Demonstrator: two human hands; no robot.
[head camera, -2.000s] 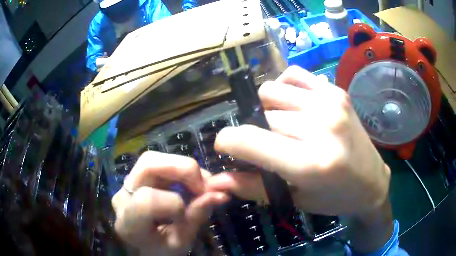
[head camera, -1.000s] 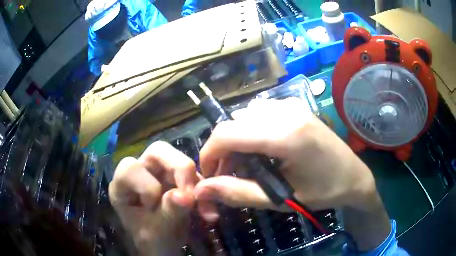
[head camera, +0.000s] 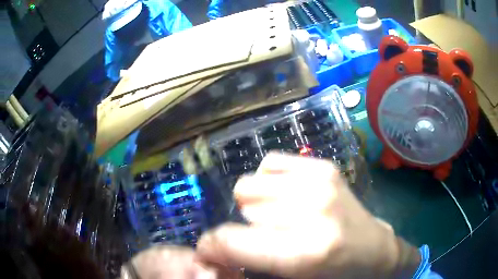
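The clear blister tray (head camera: 334, 101) holds rows of small black electronic units (head camera: 281, 133) with shiny contacts. My right hand (head camera: 306, 212) is closed around the black two-pin test probe (head camera: 215, 188); the probe is blurred, its two pale prongs up and left over the tray. A bright blue glow (head camera: 179, 189) shows over the tray's left part, beside the probe. A small red light (head camera: 306, 151) shows among the units right of centre. My left hand (head camera: 166, 264) is blurred at the bottom edge and mostly cut off, touching or close to my right fingertips; whether it holds anything is hidden.
An orange-red desk fan (head camera: 423, 109) stands at right, its white cord trailing down. Tan cardboard sheets (head camera: 202, 60) lie behind the tray. Stacked blister trays (head camera: 49, 180) stand at left. A blue bin (head camera: 341, 68) with a white bottle (head camera: 368, 20) is behind. A person in blue (head camera: 164, 19) is at upper left.
My left hand has dropped to the bottom edge. My right hand has moved lower, and the probe's prongs are lower and further left. The blue glow and red light now show; more of the tray is uncovered.
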